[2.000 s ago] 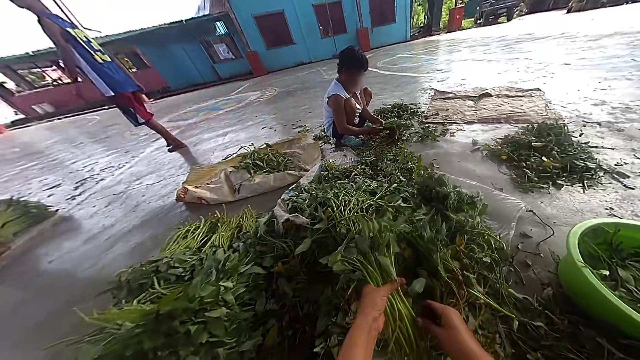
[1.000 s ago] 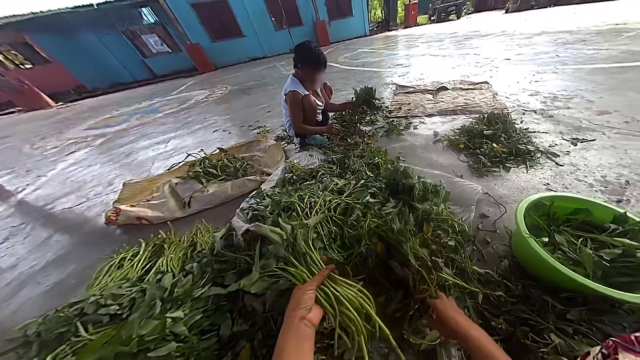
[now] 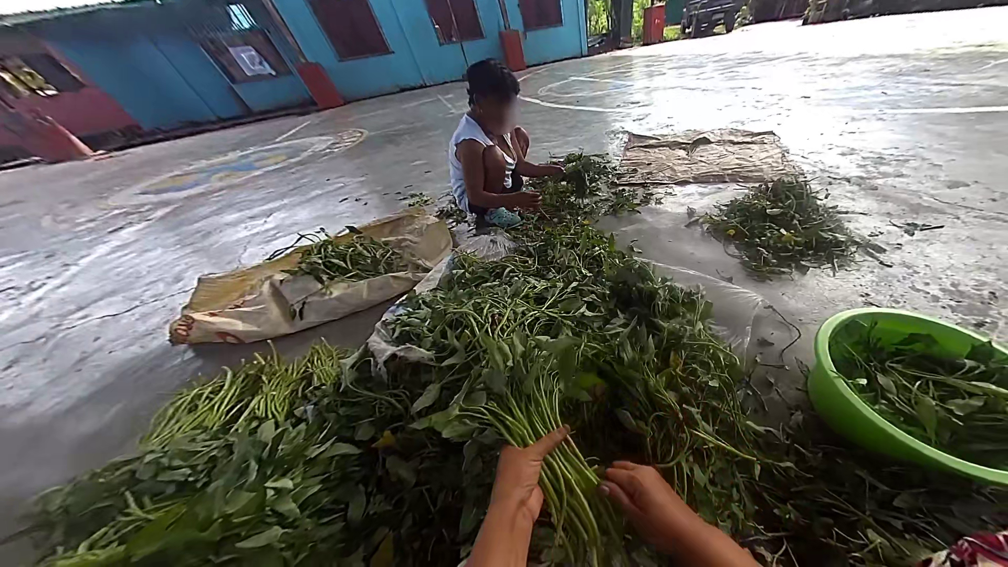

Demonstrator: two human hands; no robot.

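Observation:
My left hand point(image 3: 524, 472) is closed around a bunch of long green stems point(image 3: 563, 472) of a leafy vegetable, thumb on top, with the leaves pointing away from me. Close to the right side of the same stems is my right hand point(image 3: 642, 500), its fingers curled; whether it grips any stem cannot be told. Beneath and beyond both hands spreads a large heap of leafy greens point(image 3: 504, 315), partly on clear plastic sheeting. Bundled greens with pale stems point(image 3: 244, 402) lie to the left of the heap.
A green plastic basin point(image 3: 835, 394) holding greens stands at right. At left, an opened sack point(image 3: 260, 315) bears more greens. A person point(image 3: 480, 157) squats at the heap's far end. Beyond on the right are a small pile of greens point(image 3: 787, 224) and a flat brown sack point(image 3: 701, 153).
My right hand was apart from the bunch a second ago and is now beside its stems. My left hand still holds the bunch. The walking person seen two seconds ago is out of view.

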